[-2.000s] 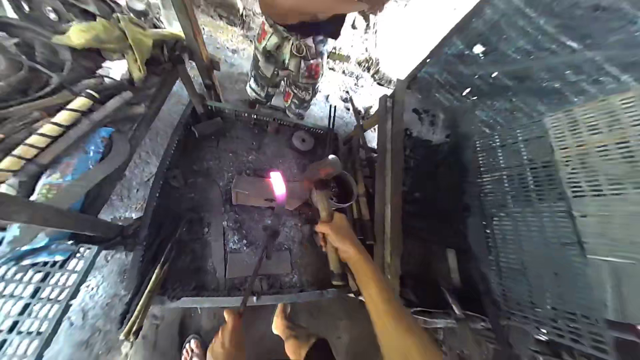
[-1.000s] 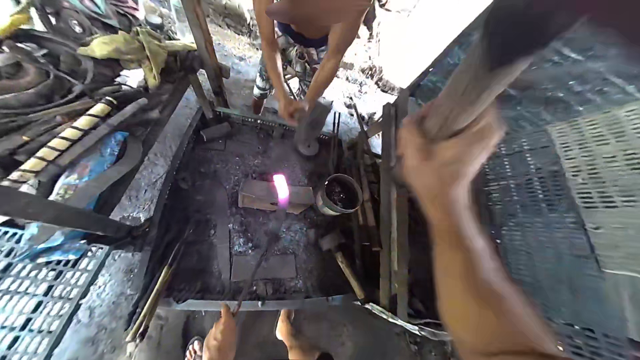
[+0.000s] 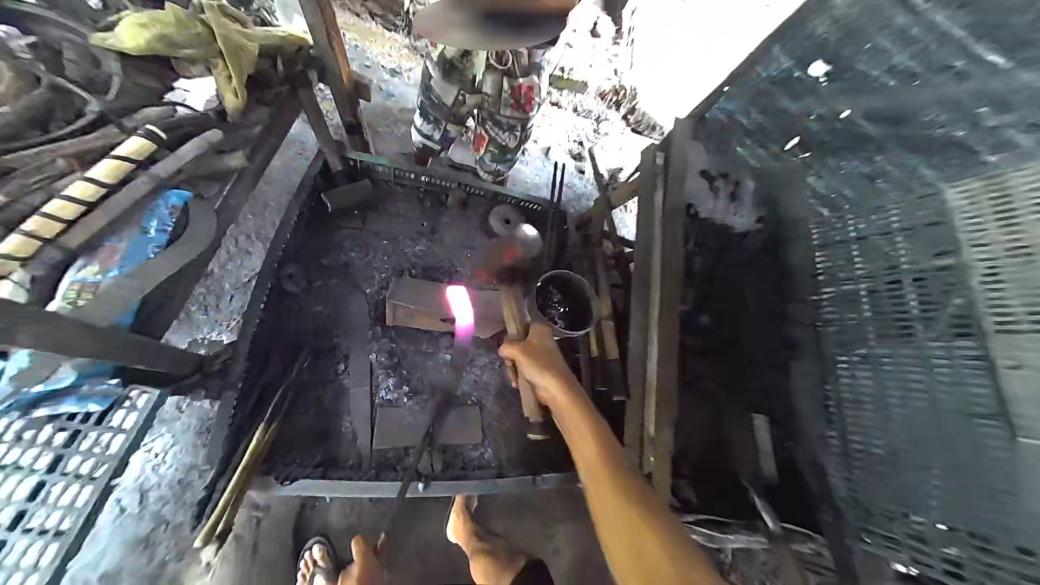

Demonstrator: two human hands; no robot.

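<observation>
My right hand (image 3: 535,361) is closed around the wooden handle of a hammer (image 3: 513,252), whose blurred steel head is above and right of the anvil block. A glowing hot metal piece (image 3: 460,307) lies across the metal anvil block (image 3: 418,305), at the end of dark tongs or a rod (image 3: 435,414). That tool runs down toward me, and my left hand (image 3: 363,561) grips its near end at the bottom edge. A second hammer's handle seems to lie under my right hand; its head is hidden.
A round can of dark liquid (image 3: 565,303) stands right of the anvil. A person in patterned trousers (image 3: 479,110) stands across the pit. A wooden post (image 3: 654,325) borders the right side, a metal rail (image 3: 422,487) the front. Long-handled tools (image 3: 244,479) lean at left.
My right hand has come down from high on the right with the hammer. The other person's hands and sledgehammer, low over the pit a second ago, have risen out of clear view.
</observation>
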